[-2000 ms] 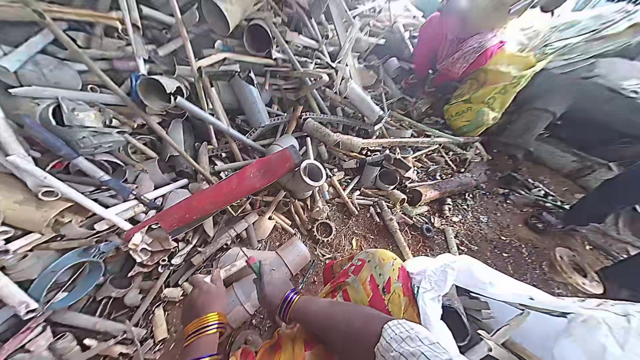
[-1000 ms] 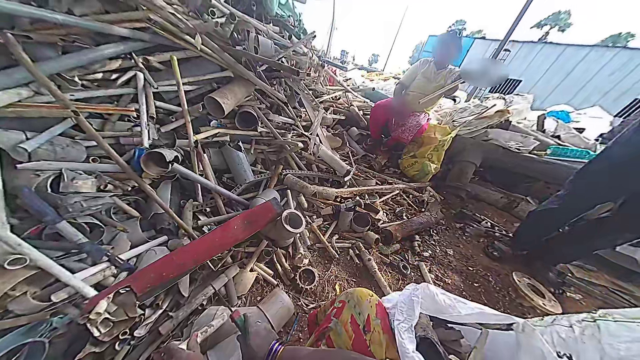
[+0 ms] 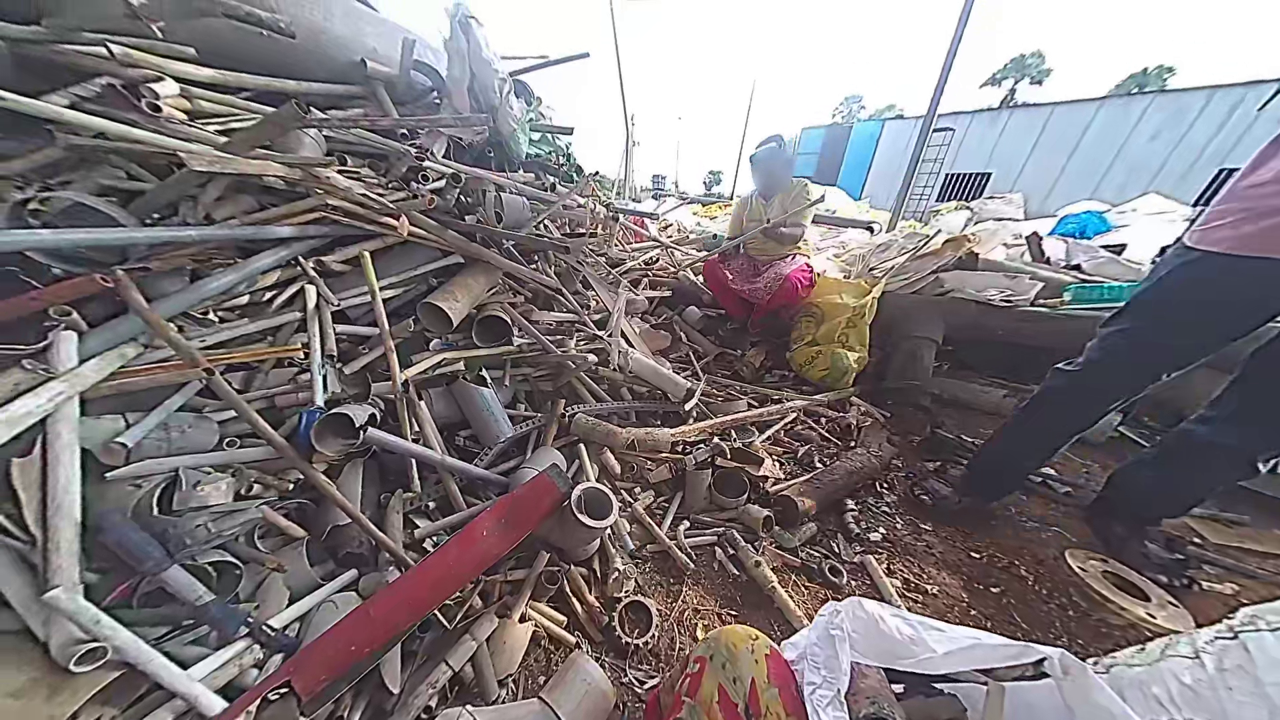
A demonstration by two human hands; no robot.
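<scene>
Neither my left hand nor my right hand shows in the head view now. At the bottom edge, patterned red and yellow cloth (image 3: 738, 672) covers what looks like my knee. A grey plastic pipe fitting (image 3: 578, 688) lies just left of it, cut off by the frame edge. A long red plastic strip (image 3: 425, 590) slants across the scrap at the lower left, its upper end beside a pipe fitting with a round mouth (image 3: 594, 506). A white sack (image 3: 900, 640) lies to the right of the cloth.
A big heap of scrap pipes (image 3: 240, 330) rises on the left. A person (image 3: 765, 240) sits beyond it, beside a yellow sack (image 3: 832, 330). Another person in dark trousers (image 3: 1130, 370) stands at right, near a flat ring (image 3: 1128, 590) on brown soil.
The view has tilted up strongly. Both my hands, with bangles at the wrists, were at the grey pipe fitting two seconds ago and have left the view.
</scene>
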